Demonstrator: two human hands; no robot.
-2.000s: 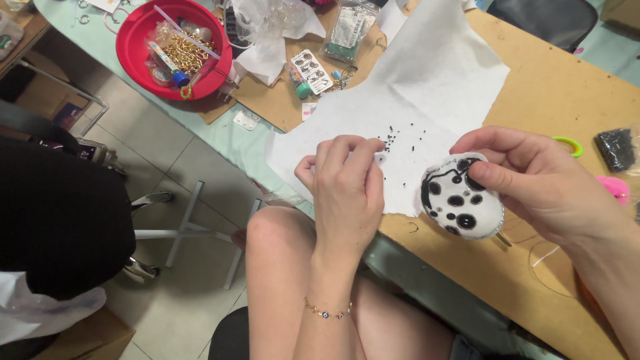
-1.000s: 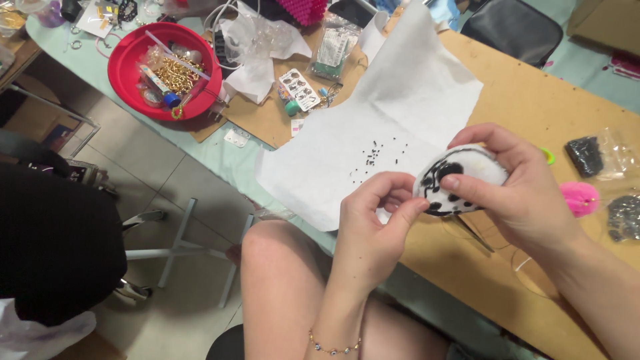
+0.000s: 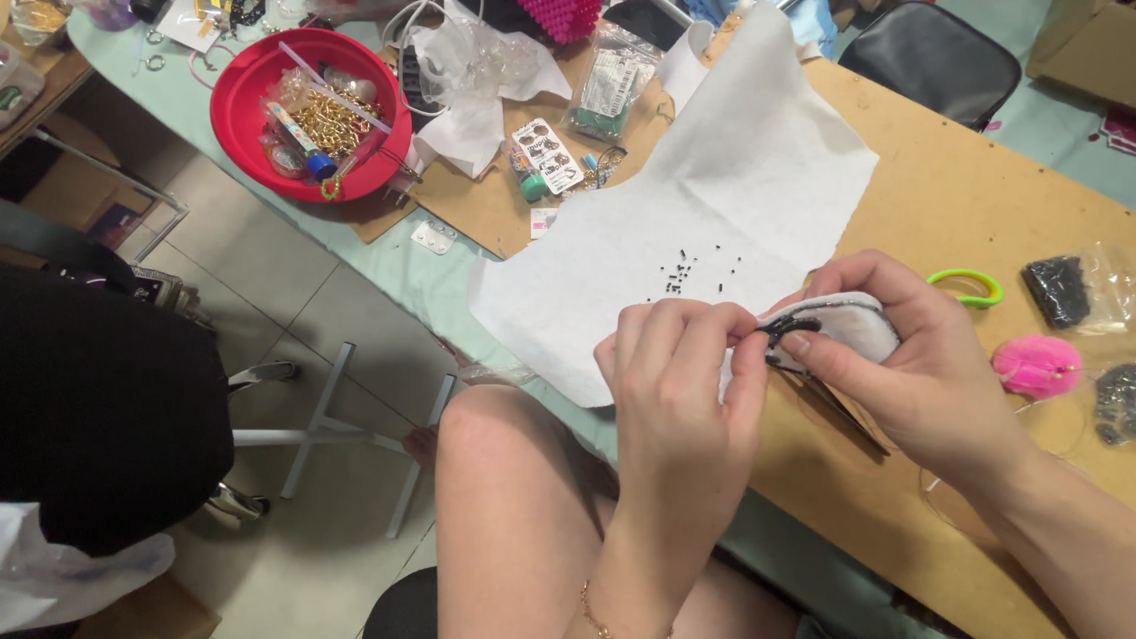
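A white felt piece with black beaded spots [image 3: 843,324] is held tilted in my right hand [image 3: 923,373], thumb on its face and fingers behind. My left hand [image 3: 688,382] has its fingertips pinched at the left edge of the piece; whether a needle or thread is between them cannot be seen. Small black beads [image 3: 679,275] lie scattered on a white cloth [image 3: 568,293] just beyond my left hand. Partly hidden under my right hand is a pair of scissors, its dark blades [image 3: 848,422] pointing toward me and its green handle [image 3: 972,288] beyond.
A red bowl [image 3: 226,115] with gold chain stands at the upper left. Bead packets [image 3: 1056,288] and a pink fluffy pincushion [image 3: 1037,366] lie at right. A blister card [image 3: 548,158] and a plastic bag [image 3: 612,84] are behind the cloth. A black chair [image 3: 98,382] stands at left.
Two seconds ago my left hand was apart from the felt piece, near the beads; now its fingertips are at the piece's edge. The piece has turned from facing the camera to a steeper tilt.
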